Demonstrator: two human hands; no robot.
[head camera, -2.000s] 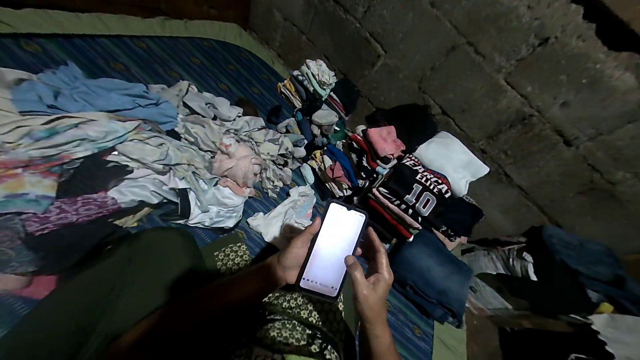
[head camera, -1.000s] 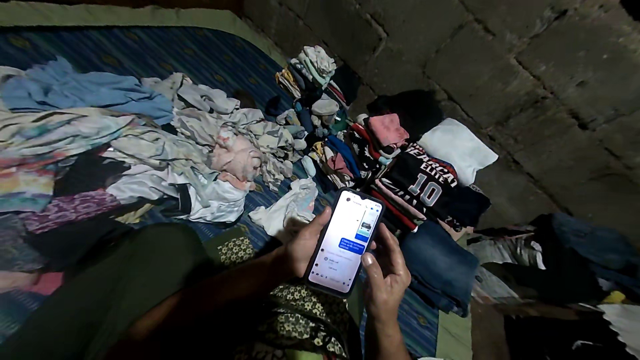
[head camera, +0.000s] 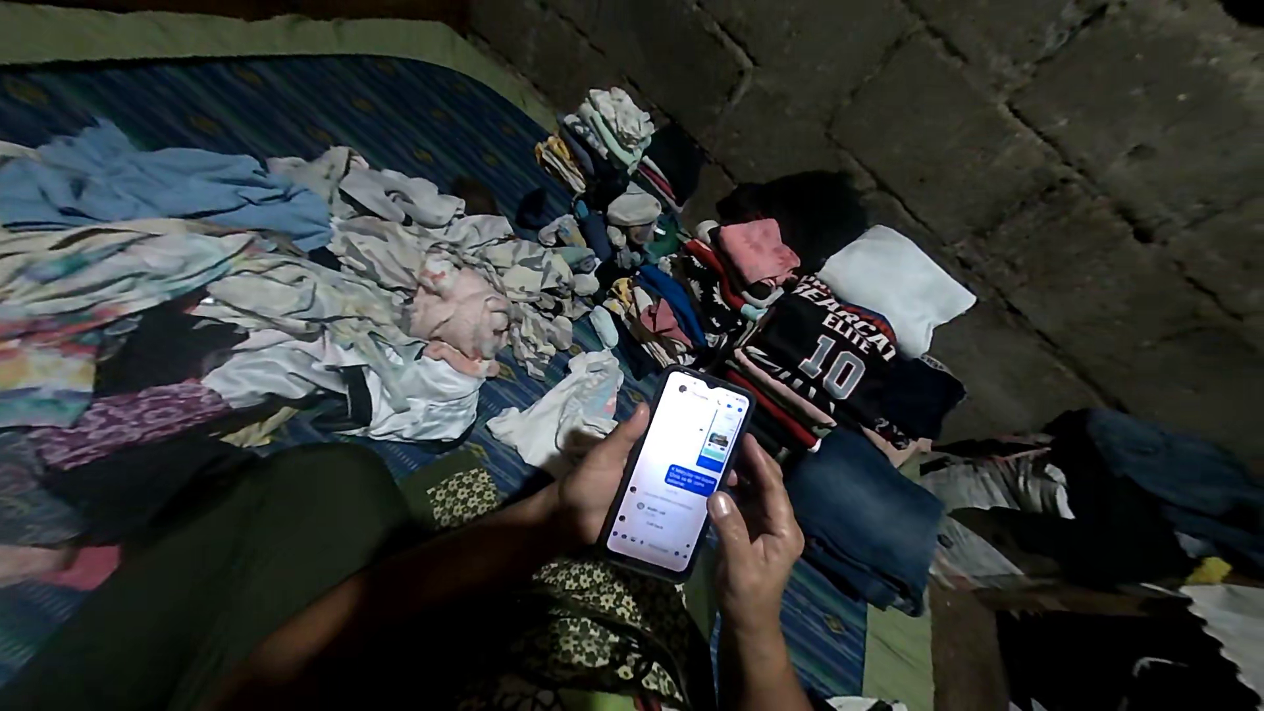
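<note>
A lit smartphone in a dark case is held upright-tilted above my lap. My left hand grips its left edge, the fingers hidden behind it. My right hand is at its lower right edge, with the thumb at the screen's edge and the fingers along the side. The screen shows a chat page with a blue message bubble. Just beyond the phone lie a crumpled white cloth and a folded black jersey with a number on it. Folded blue jeans are right of my right hand.
Loose clothes spread over the blue patterned mat at left. Folded piles and a white folded cloth stand near the concrete block wall. More dark garments lie at right, beyond the mat's green border.
The phone's screen has gone from a nearly blank white page to a chat page with a blue bubble. Both hands have stayed at the phone.
</note>
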